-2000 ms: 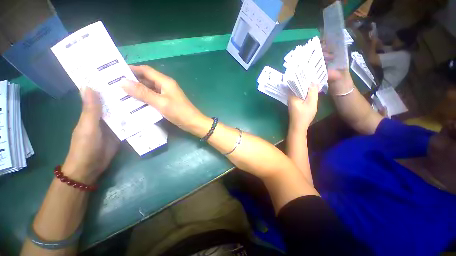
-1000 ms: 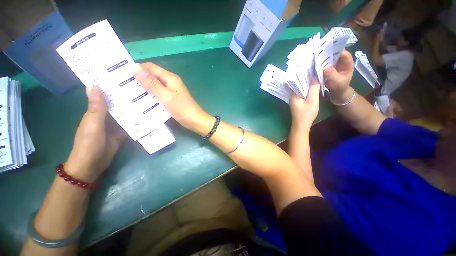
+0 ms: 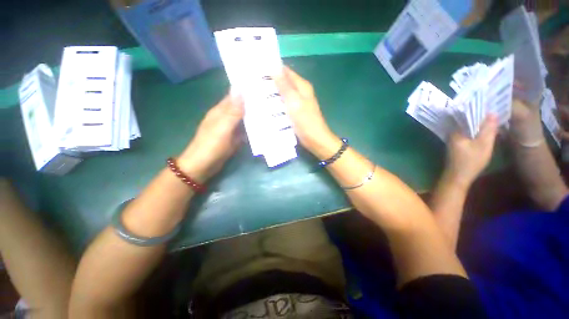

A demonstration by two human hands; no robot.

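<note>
A few folded leaflets (image 3: 257, 81), white with short dark heading bars, are held upright above the table, their lower ends slightly offset. My left hand (image 3: 221, 128) grips their left edge; a red bead bracelet and a grey-green bangle are on that wrist. My right hand (image 3: 302, 109) grips their right edge, with a dark bead bracelet and thin bangle on the wrist. A leaflet stack (image 3: 87, 103) lies on the table at the left, slightly fanned. A slim white product box (image 3: 38, 118) lies beside it, partly under the stack.
Two large printed cartons stand at the back, one behind my hands (image 3: 171, 40) and one at the right (image 3: 415, 40). At the right a person in blue holds a fan of leaflets (image 3: 477, 103) and another sheet. A bare forearm (image 3: 34, 249) shows at the left edge of the green table (image 3: 262, 199).
The view has turned left, so things appear further right and the whole left stack and product box show. The held leaflets are now more upright. The neighbour's right-side hand has lifted a sheet.
</note>
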